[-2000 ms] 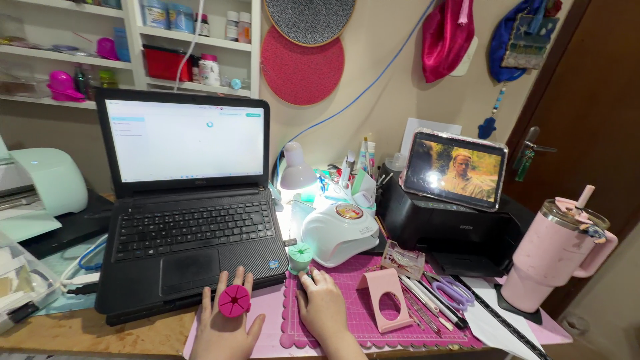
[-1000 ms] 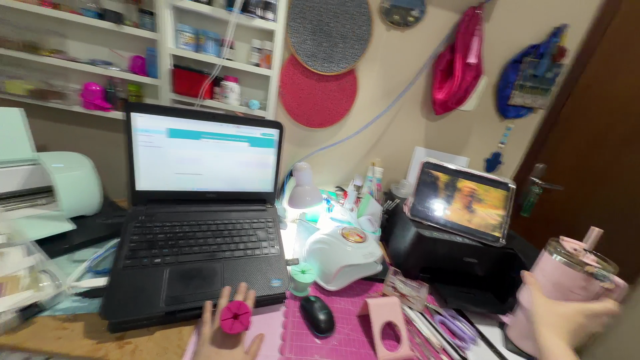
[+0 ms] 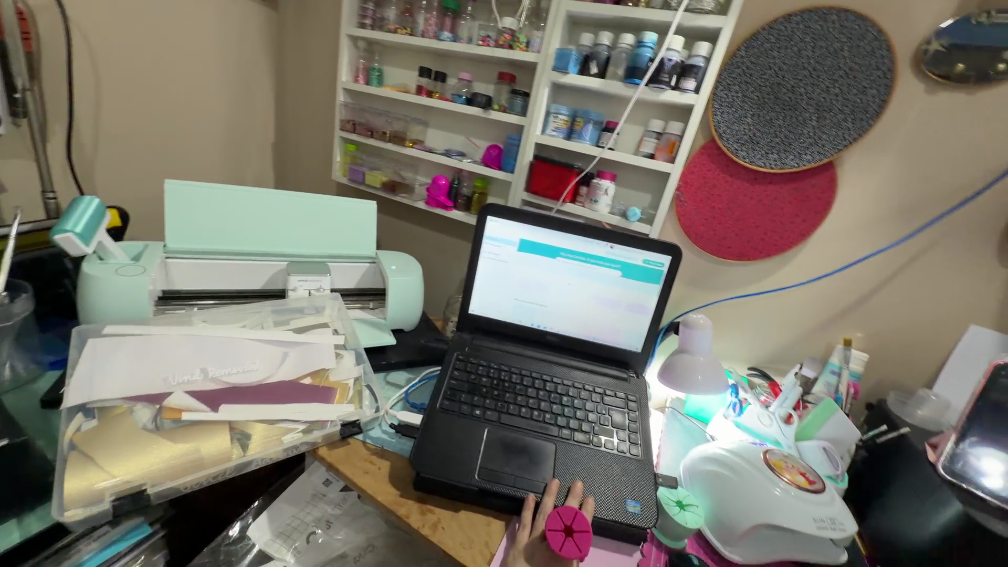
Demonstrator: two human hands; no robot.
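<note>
My left hand [image 3: 543, 524] rests with spread fingers on the front edge of the black laptop [image 3: 516, 457], right of its touchpad. A magenta round piece with star-like slits [image 3: 568, 533] sits on the back of that hand, seemingly worn on it. The laptop stands open with a lit web page on its screen. Just right of the hand is a mint-green slitted round holder [image 3: 679, 512], beside a white nail lamp [image 3: 768, 496]. Only the dark edge of the mouse [image 3: 687, 560] shows at the bottom. My right hand is out of view.
A mint cutting machine [image 3: 268, 268] stands at the left behind a clear plastic case [image 3: 213, 394] of vinyl scraps. A lit desk lamp [image 3: 694, 354] is right of the laptop. Cables lie left of it. A tablet [image 3: 980, 449] is at the right edge.
The view has swung left. My right hand, near the mouse and then at the pink tumbler in the earlier frames, has left view. My left hand remains at the laptop's front edge.
</note>
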